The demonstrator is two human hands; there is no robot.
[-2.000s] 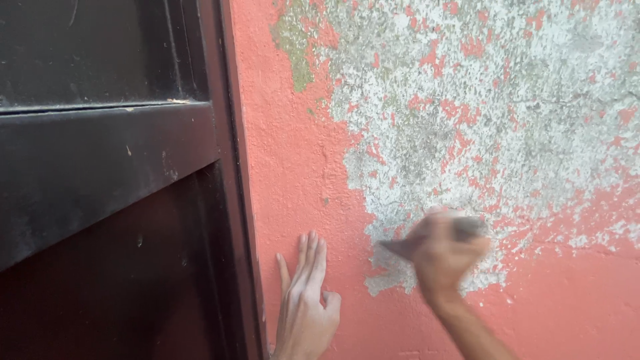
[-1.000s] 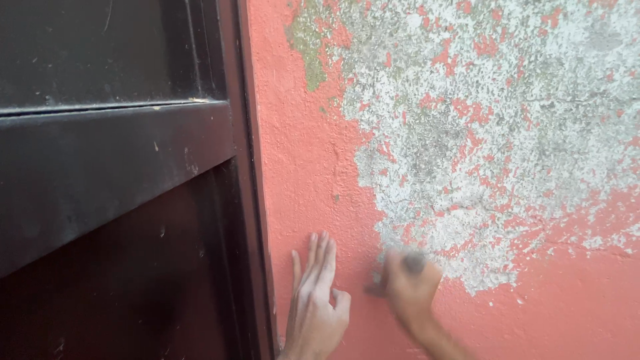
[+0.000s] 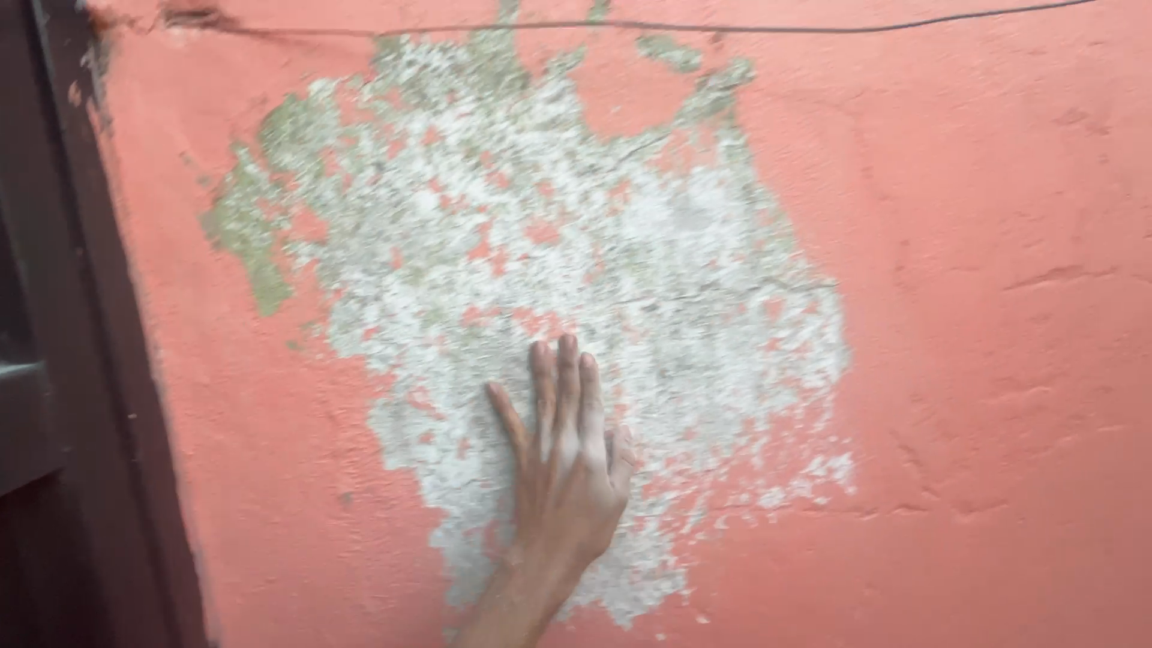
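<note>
My left hand (image 3: 567,459) rests with its palm toward the wall and its fingers apart, over the lower middle of a bare patch (image 3: 702,360) where the paint is off. Whitish dust covers its knuckles and thumb side. It holds nothing. Around the patch, the wall (image 3: 972,405) is painted salmon pink; grey-white plaster with small pink flecks shows inside, and greenish stains lie at its upper left. My right hand and the scraper-like tool it held are out of view.
A dark door frame (image 3: 117,387) runs down the left side, with part of a dark door (image 3: 27,423) beyond it. A thin dark cable (image 3: 774,30) crosses the wall above the patch. Fine cracks mark the wall at right.
My left hand has moved from the pink paint beside the door frame onto the bare patch. My right hand with its tool has left the view. The view has shifted to the right and up.
</note>
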